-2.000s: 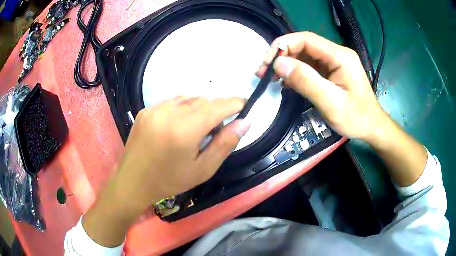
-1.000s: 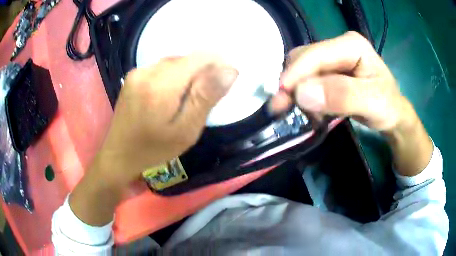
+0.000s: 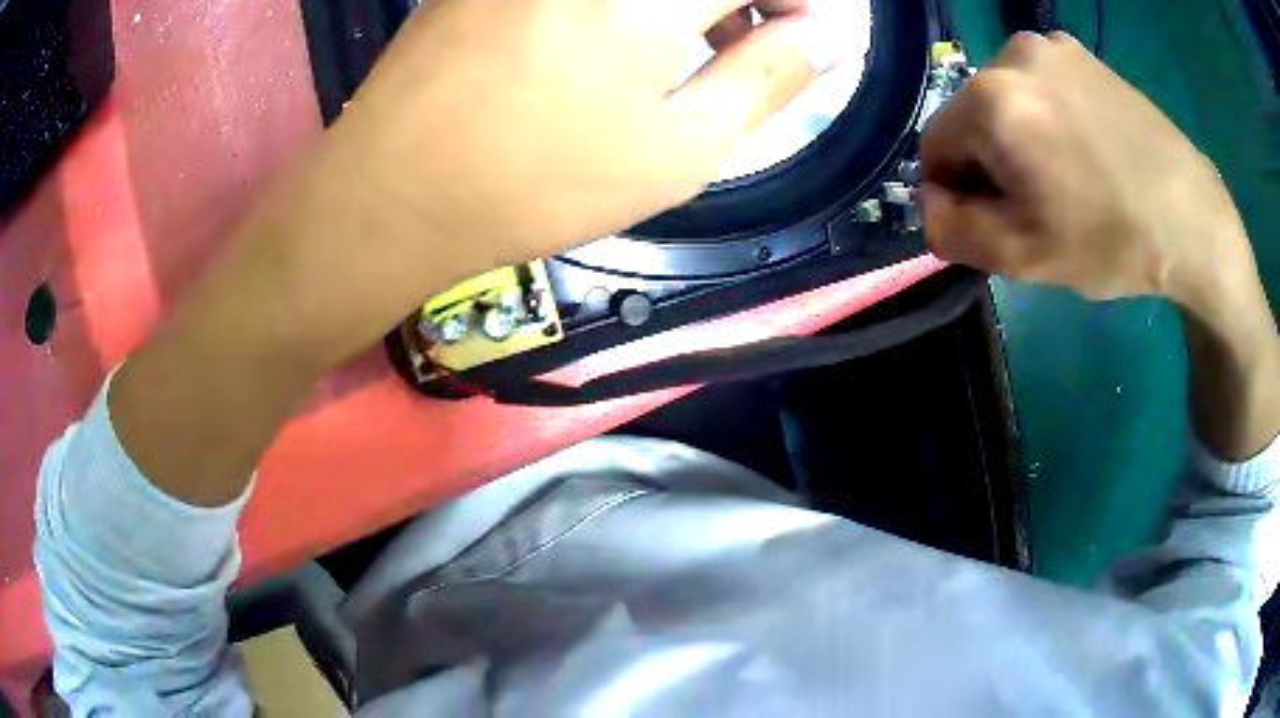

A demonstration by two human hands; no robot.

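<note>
The square black housing [image 3: 702, 288] lies on the red tabletop, cut off by the top edge. A white disc [image 3: 849, 63] sits inside it. A yellow-edged power board [image 3: 491, 326] is at its near left corner. A black sleeved cable [image 3: 758, 359] runs from this board along the table's front edge towards my right hand. My left hand [image 3: 562, 119] is over the disc, thumb and finger apart, with nothing visible in it. My right hand [image 3: 1053, 168] is curled beside the control board [image 3: 896, 204]; its fingertips are hidden, so its hold on the cable is unclear.
A black screw tray [image 3: 56, 84] is cut off at the upper left. The green bench surface [image 3: 1081, 407] is on the right, with part of a black tool at the top edge. A dark gap lies between the red table and green bench. My grey clothing fills the bottom.
The view has shifted nearer the table's front edge. The black sleeved cable, earlier between my hands, now lies along that edge. My right hand has closed beside the control board.
</note>
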